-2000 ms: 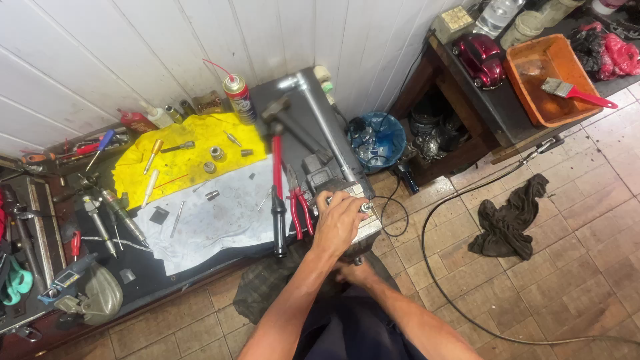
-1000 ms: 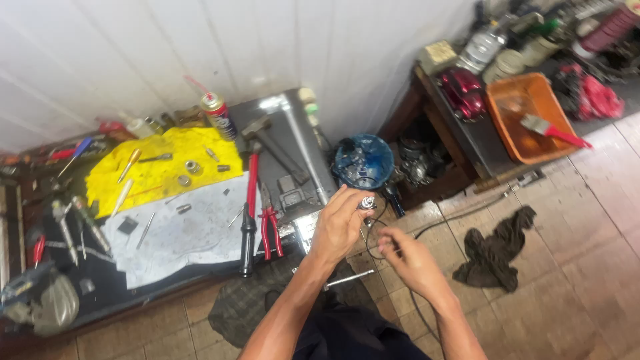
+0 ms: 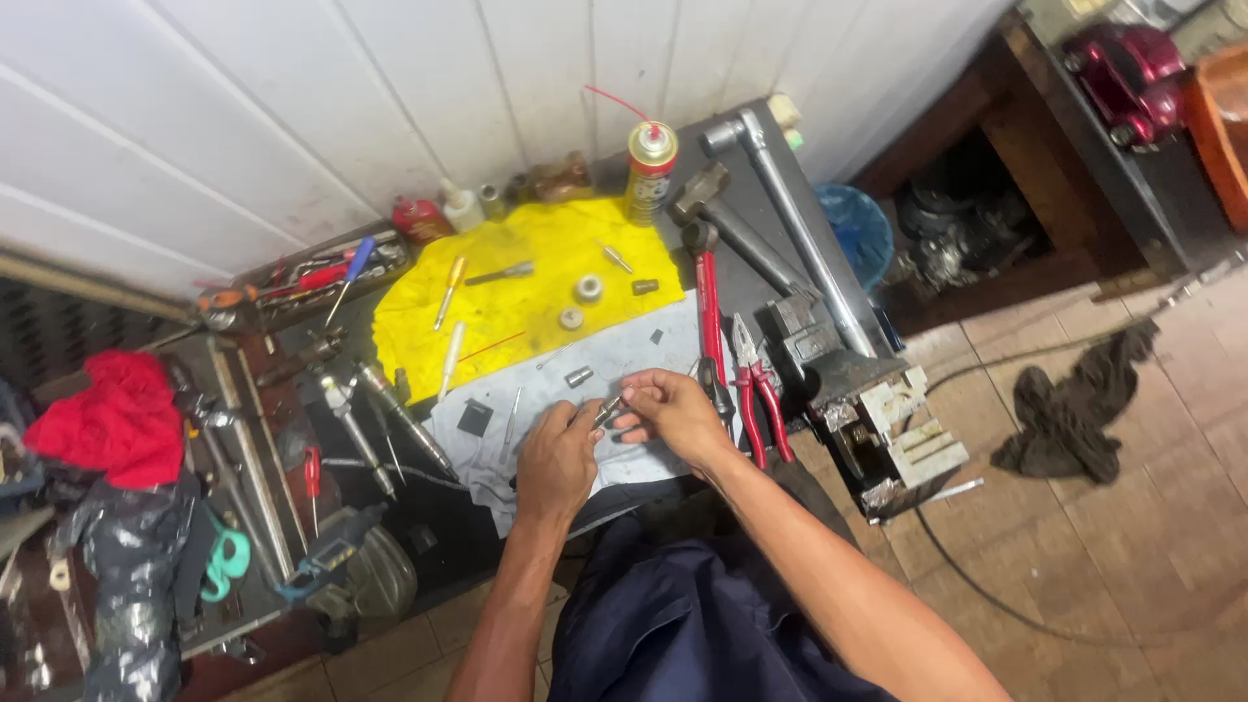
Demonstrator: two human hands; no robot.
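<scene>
Over the pale cloth point(image 3: 643, 336), my left hand point(image 3: 561, 458) and my right hand point(image 3: 673, 414) meet at a small metal cylindrical part point(image 3: 606, 409), pinched between their fingertips. A short metal sleeve point(image 3: 579, 376) lies just above on the cloth. To the right are red-handled combination pliers point(image 3: 751, 390) and a long red-and-black ratcheting tool point(image 3: 709, 312). The yellow cloth point(image 3: 507, 234) behind carries metal rings point(image 3: 588, 288), a yellow-handled screwdriver point(image 3: 450, 292) and other small parts. Exactly how the fingers wrap the part is blurred.
A bench vise point(image 3: 877, 439) sits at the bench's right corner, near a hammer point(image 3: 731, 229) and a long breaker bar point(image 3: 809, 234). A spray can point(image 3: 650, 175) stands behind. Tools and a red cloth point(image 3: 112, 419) crowd the left; a dark rag point(image 3: 1077, 405) lies on the floor.
Both hands have moved left from the vise area to over the pale cloth. My right hand, apart from the left one a second ago, now meets it at the small part. The view has shifted left.
</scene>
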